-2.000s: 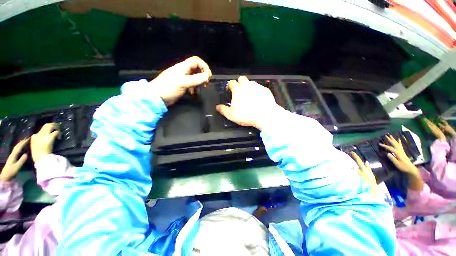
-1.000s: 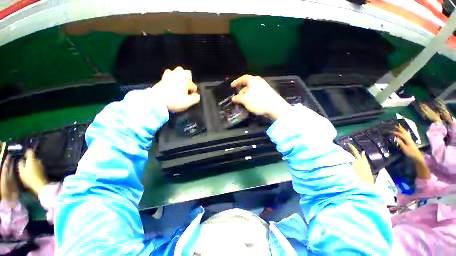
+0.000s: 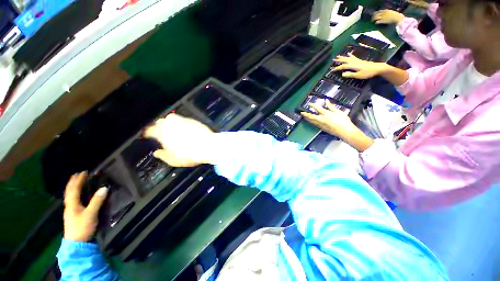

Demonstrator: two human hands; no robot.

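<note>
A stack of black foam trays (image 3: 155,206) lies on the green bench, now slanting up to the right. My left hand (image 3: 82,207) is at the tray's left end, thumb and fingers apart around the end of a dark phone (image 3: 118,204); its grip is unclear. My right hand (image 3: 178,140) is over the tray's middle, fingertips at the upper part of a phone (image 3: 148,166) with small white marks. Its fingertips are blurred, so its hold cannot be told. Another phone (image 3: 215,105) lies in the right-hand recess.
More black trays (image 3: 285,69) lie to the right. Beyond, people in pink smocks reach over phones in trays (image 3: 335,92). A pale shelf edge (image 3: 82,77) runs across the upper left. A white box (image 3: 341,21) stands at the top right.
The view has swung to the right and tilted, showing more of the neighbours. My left hand has opened from its closed pose. My right hand is still over the middle of the tray.
</note>
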